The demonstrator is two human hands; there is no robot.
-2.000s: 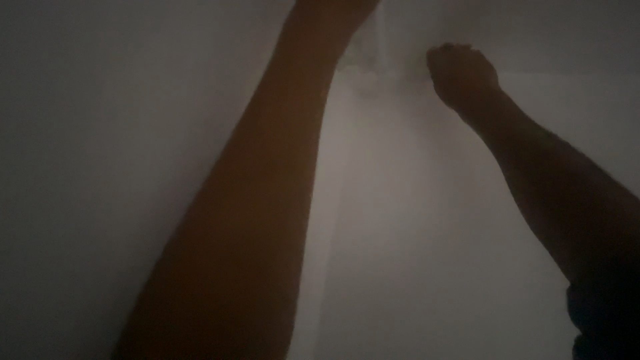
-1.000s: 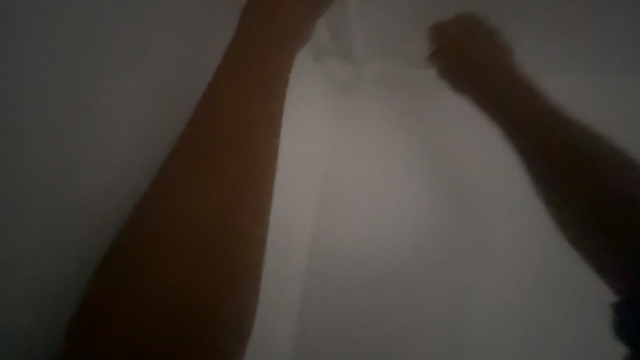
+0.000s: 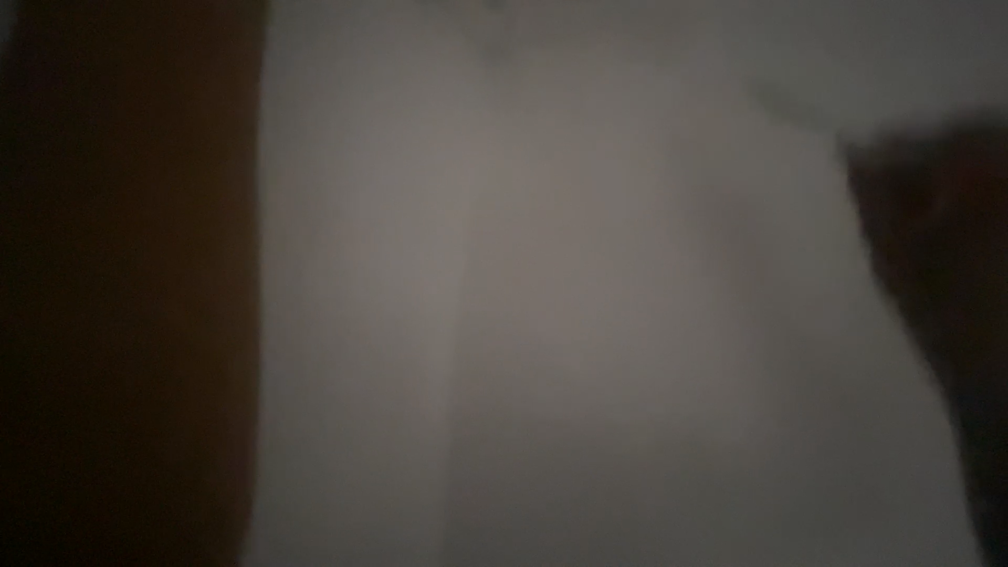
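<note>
The picture is dark and strongly blurred. My left forearm fills the left side of the view, and its hand lies beyond the frame. At the right edge my right hand [image 3: 933, 185] shows only as a dark, blurred shape, with the arm running down along the edge below it. Its fingers cannot be made out, nor whether it holds anything. Between the two arms is a plain pale surface [image 3: 598, 315].
A faint, nearly upright line or fold [image 3: 453, 315] runs down the pale surface. Near the top middle is a small dim smudge [image 3: 492, 31], too blurred to name.
The view has shifted a good deal. My left hand, partly seen at the top before, has left the frame. My right hand now appears farther right and lower.
</note>
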